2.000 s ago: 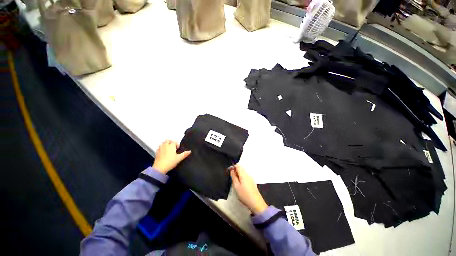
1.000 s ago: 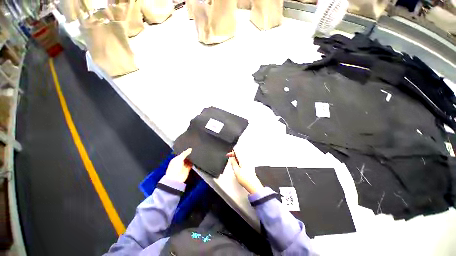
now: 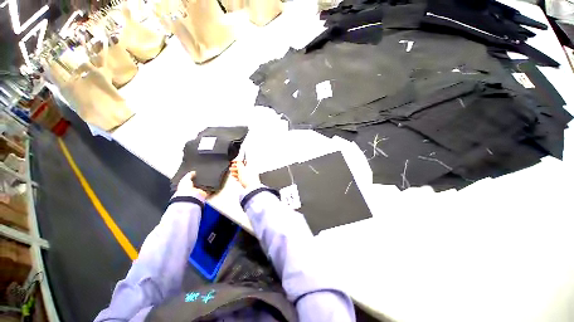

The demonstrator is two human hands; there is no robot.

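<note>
A dark fabric stack (image 3: 204, 160) with a white label on top lies at the table's near edge. My left hand (image 3: 190, 187) holds its near left edge. My right hand (image 3: 239, 173) is at its right side, fingers curled; whether it grips anything is not clear. A single dark fabric panel (image 3: 321, 192) with a white label and pale threads lies right of my right hand. A wide ragged pile of dark panels (image 3: 390, 82), scattered with threads, lies beyond it.
Beige bags (image 3: 201, 31) stand along the far left of the table (image 3: 440, 251). A blue crate (image 3: 211, 242) with dark pieces sits below the table edge. The aisle with a yellow line (image 3: 94, 198) runs at left; a red box (image 3: 51, 118) stands farther along.
The view has swung right, so the table things appear farther left. My left hand still holds the stack's near edge and my right hand stays at its right side. More of the crate shows.
</note>
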